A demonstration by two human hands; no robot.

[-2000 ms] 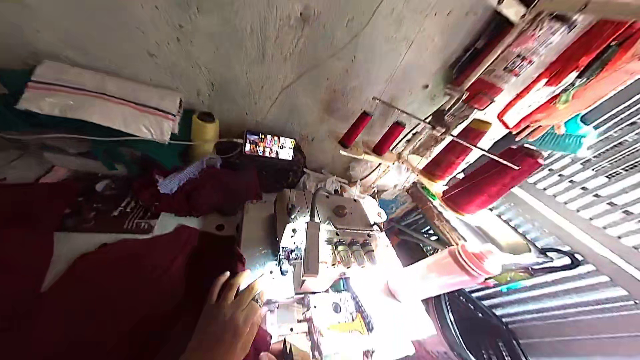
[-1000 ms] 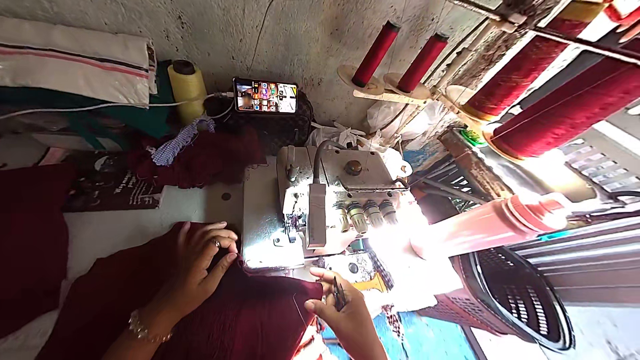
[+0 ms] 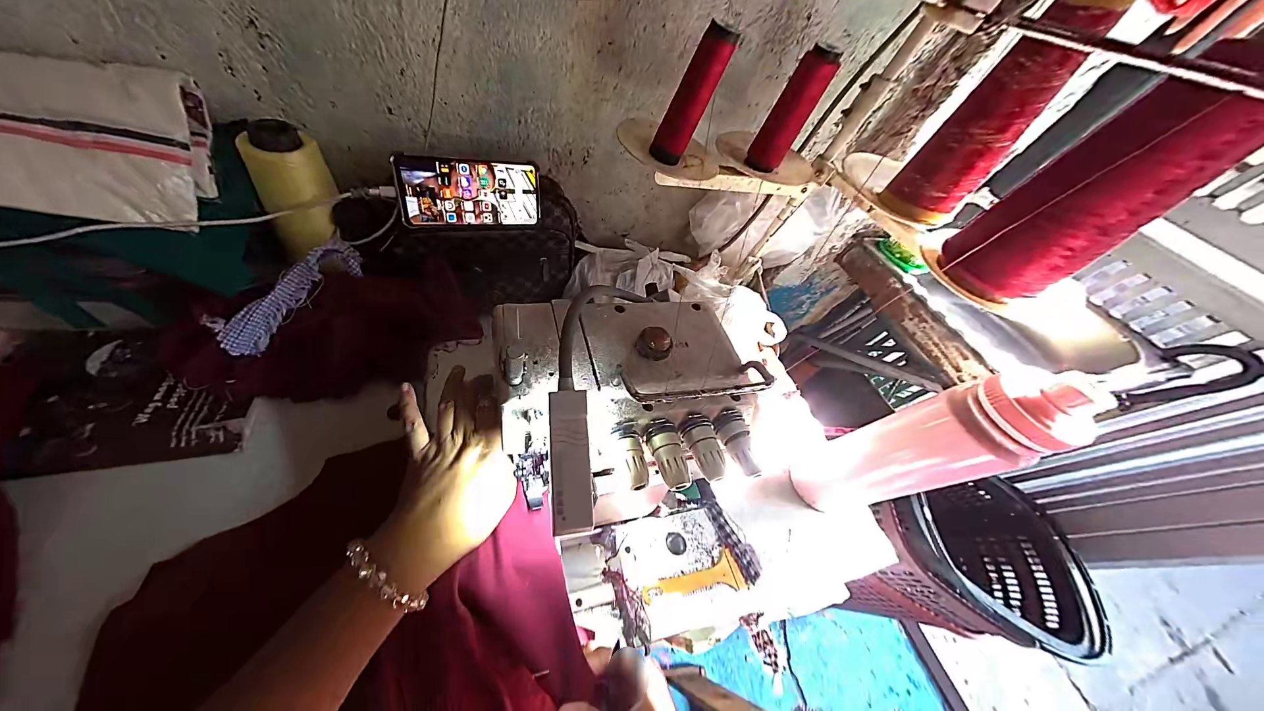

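Note:
An overlock sewing machine (image 3: 642, 395) stands at the middle, lit by a lamp on a bent neck. Dark red fabric (image 3: 474, 612) lies in front and to the left of it, reaching up to the presser foot area. My left hand (image 3: 454, 474), with a beaded bracelet at the wrist, rests with its fingers spread on the fabric and the machine's left plate. My right hand (image 3: 627, 681) is at the bottom edge by the fabric's right side, blurred and partly cut off; a dark pointed tool seems to be in it.
Red thread cones (image 3: 696, 94) stand on the rack at upper right. A pink bottle (image 3: 918, 444) leans right of the machine, above a dark plastic basket (image 3: 997, 573). Behind are a lit phone (image 3: 469, 193) and a yellow thread cone (image 3: 288, 188). Crumpled dark red cloth (image 3: 346, 326) lies at left.
My left hand has moved up beside the machine's needle area, fingers extended. My right hand has gone down to the bottom edge, from beside the machine's front. The view has shifted closer.

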